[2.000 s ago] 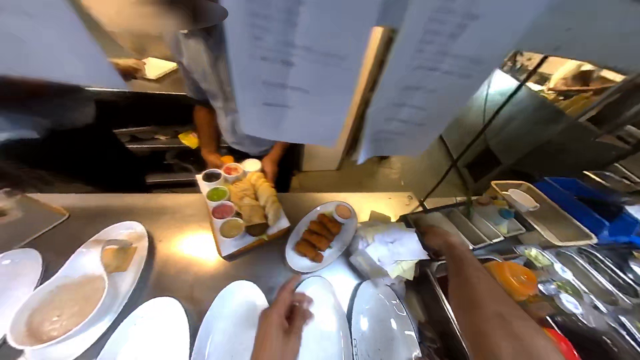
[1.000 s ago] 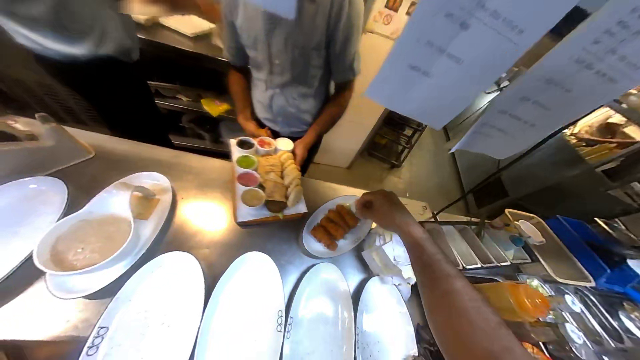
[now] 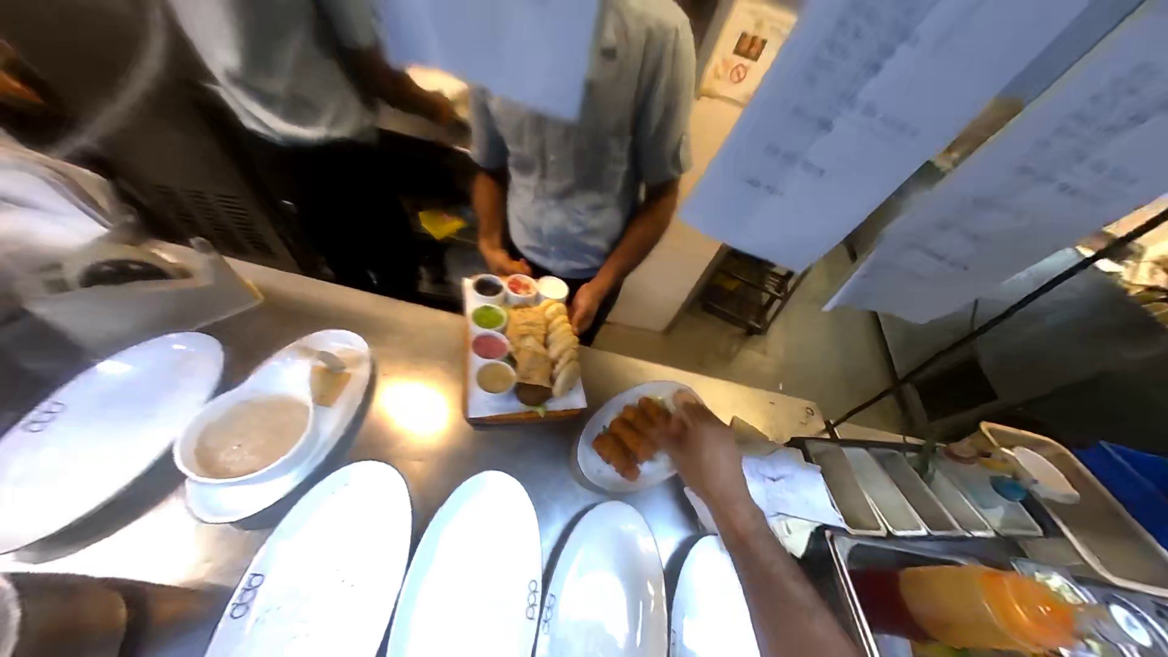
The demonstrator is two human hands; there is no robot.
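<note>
My right hand (image 3: 701, 447) reaches over the right side of an oval white plate (image 3: 607, 479), its fingertips at the browned fried rolls (image 3: 630, 436); whether it grips one or the sauce cup seen there earlier is hidden. My left hand is out of view. Beyond, a co-worker's hands (image 3: 587, 306) are at the far edge of a paper-lined board (image 3: 479, 409) that bears small sauce cups (image 3: 490, 346), a wrap (image 3: 532, 365) and pale folded pieces (image 3: 561, 342).
Oval white plates (image 3: 319, 557) line the near counter. A bowl of creamy soup (image 3: 251, 438) stands on a plate at left. Crumpled papers (image 3: 789, 484), metal inserts (image 3: 899, 488) and an orange-capped sauce bottle (image 3: 976, 607) are at right. Written paper slips (image 3: 821, 137) hang above.
My right hand has moved from the metal inserts to the plate of fried rolls. My left hand, seen earlier over the near plates, has left the view.
</note>
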